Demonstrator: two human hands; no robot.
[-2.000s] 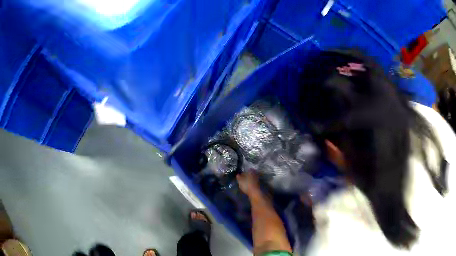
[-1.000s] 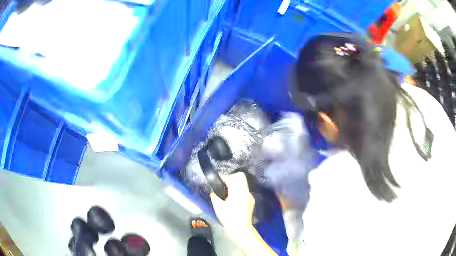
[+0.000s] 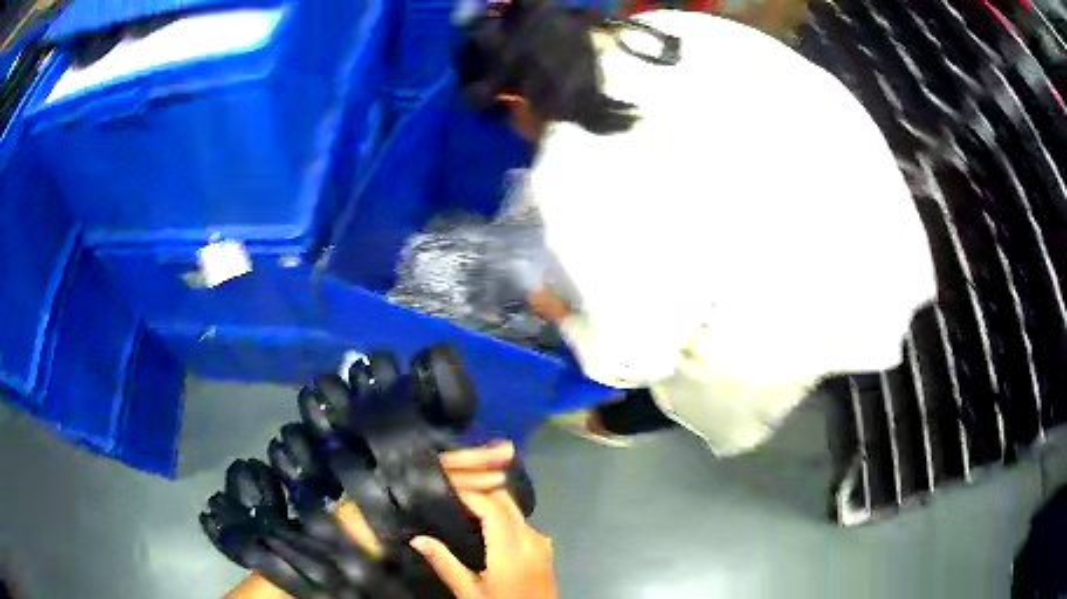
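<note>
Several black headsets (image 3: 293, 474) hang in a row on my left forearm at the lower left, ear cups upward. My left hand (image 3: 477, 465) is mostly hidden behind headbands and ear cups; what seem to be its fingers show beside them, and its grip cannot be told. My right hand (image 3: 509, 544) is at the bottom centre, thumb and fingers around the black headband (image 3: 433, 503) of the headset nearest the hands. Clear plastic bags (image 3: 462, 275) lie in a large blue bin (image 3: 491, 363) beyond.
A person in white (image 3: 725, 199) bends over the bin, one hand on the plastic. More blue bins (image 3: 187, 164) stand at the left. A dark rack with pale metal edges (image 3: 971, 304) is at the right. Grey floor (image 3: 690, 527) shows below.
My right hand has come out of the bin with a headset and is now at the headsets on my left arm. The view has turned right, bringing more of the rack into view.
</note>
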